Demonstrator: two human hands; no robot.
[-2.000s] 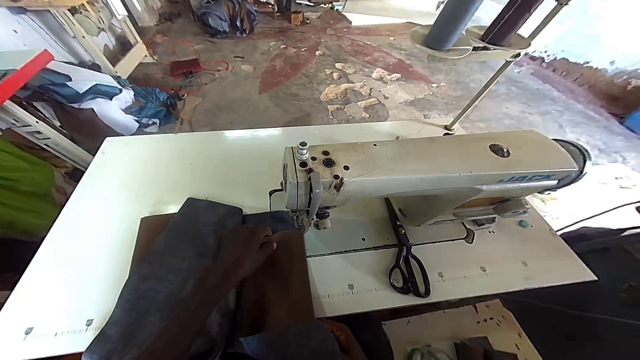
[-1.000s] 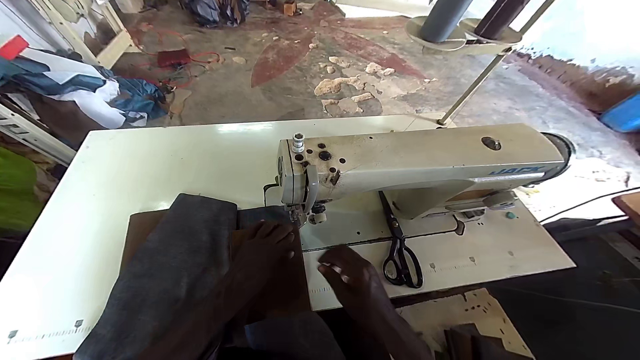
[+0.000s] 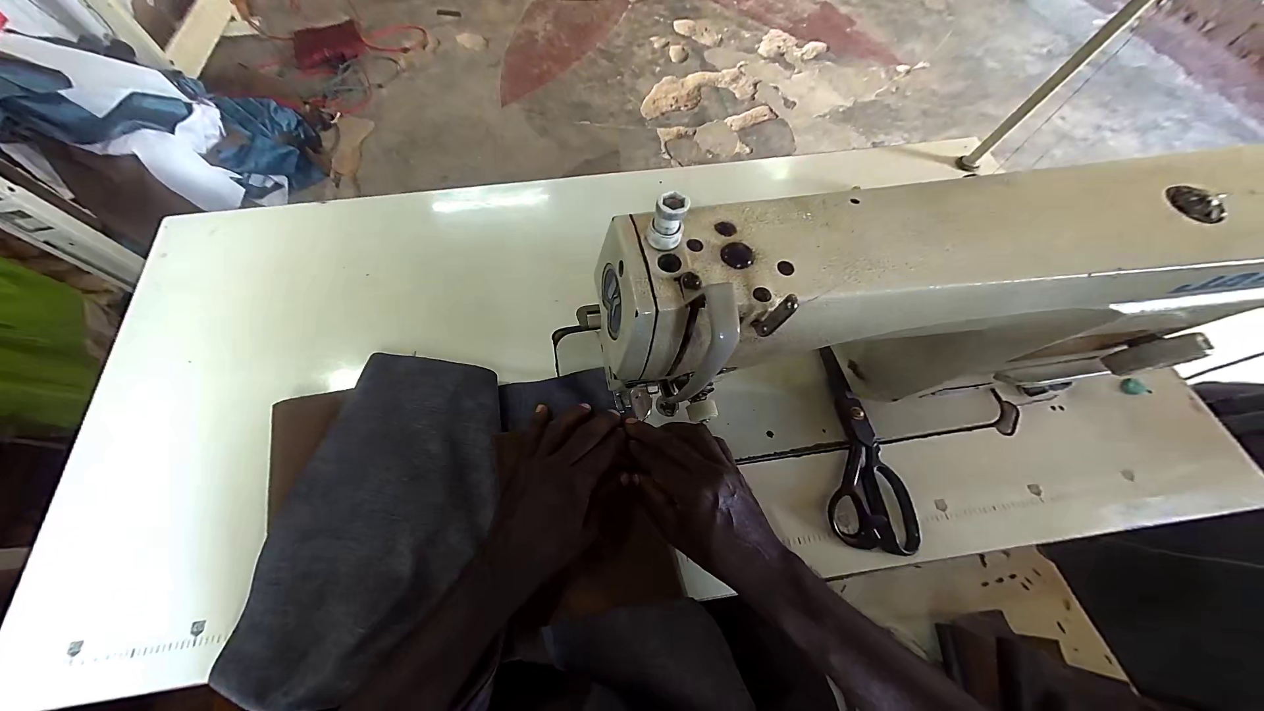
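Note:
An industrial sewing machine (image 3: 889,257) stands on a white table, its presser foot (image 3: 624,400) over the edge of dark grey fabric (image 3: 395,504). Brown fabric (image 3: 296,444) lies under the grey. My left hand (image 3: 565,454) rests on the cloth just left of and in front of the presser foot, fingers forward. Close beside it, my right hand (image 3: 691,484) has its fingertips on the cloth edge by the needle area; whether they pinch it cannot be told. Black-handled fabric scissors (image 3: 864,474) lie right of my right hand, blades under the machine arm.
The white sewing table (image 3: 247,296) bears a printed scale along its front edge. Dark fabric scraps (image 3: 997,652) lie on a lower board at the bottom right. A thread stand pole (image 3: 1057,89) rises behind the machine. Cloth (image 3: 148,128) is heaped at the left, beyond the table.
My right hand, out of clear view two seconds ago and beside the cloth one second ago, has moved left and forward to the presser foot. The view has moved closer.

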